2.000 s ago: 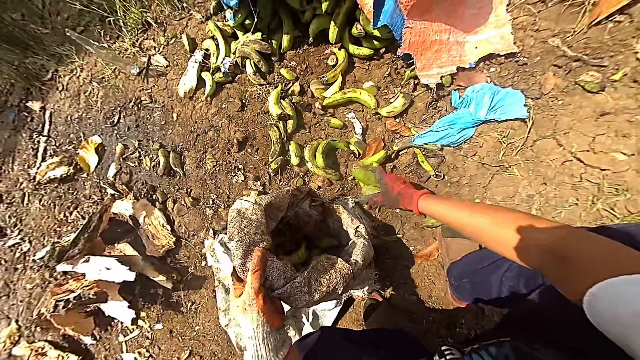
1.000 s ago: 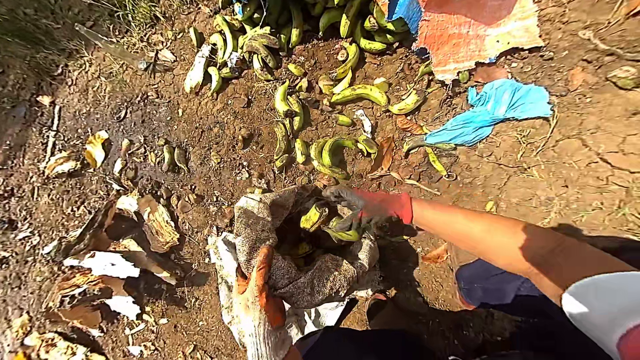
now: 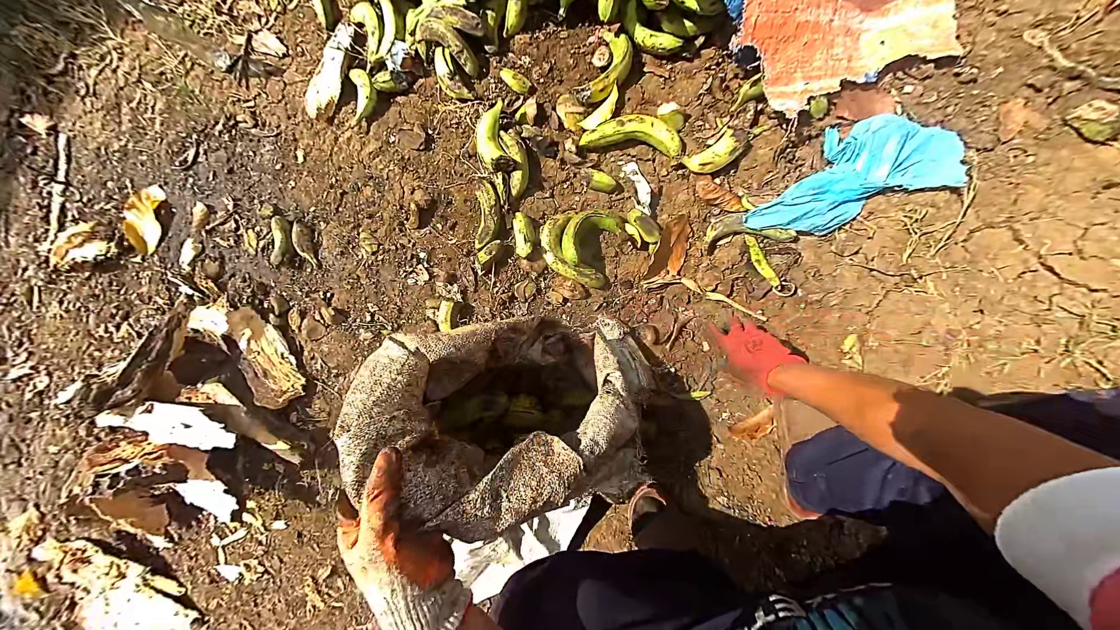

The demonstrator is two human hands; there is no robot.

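My left hand [image 3: 394, 534], in a white knit glove with an orange-brown coated palm, grips the rolled rim of a dirty woven sack [image 3: 516, 481] at its lower left. The sack's mouth faces up, and green bananas [image 3: 499, 409] lie in its shadowed inside. To the right of the sack my right hand [image 3: 751, 352], in a red glove, is over bare soil with its fingers spread and nothing seen in it. Beyond the sack, loose green bananas [image 3: 632, 131] lie on the ground, among them a curved pair [image 3: 569, 249].
A larger heap of green bananas [image 3: 451, 35] lies at the top. Near it are an orange woven sheet [image 3: 844, 39] and a torn blue plastic piece [image 3: 866, 171]. Dry brown plant sheaths [image 3: 267, 359] lie at left. My dark-trousered legs [image 3: 630, 586] are at the bottom.
My right hand took hold of green banana pieces near the pair, brought them to the sack's mouth and let them go. It has since moved right, out of the sack. The left hand stays on the rim.
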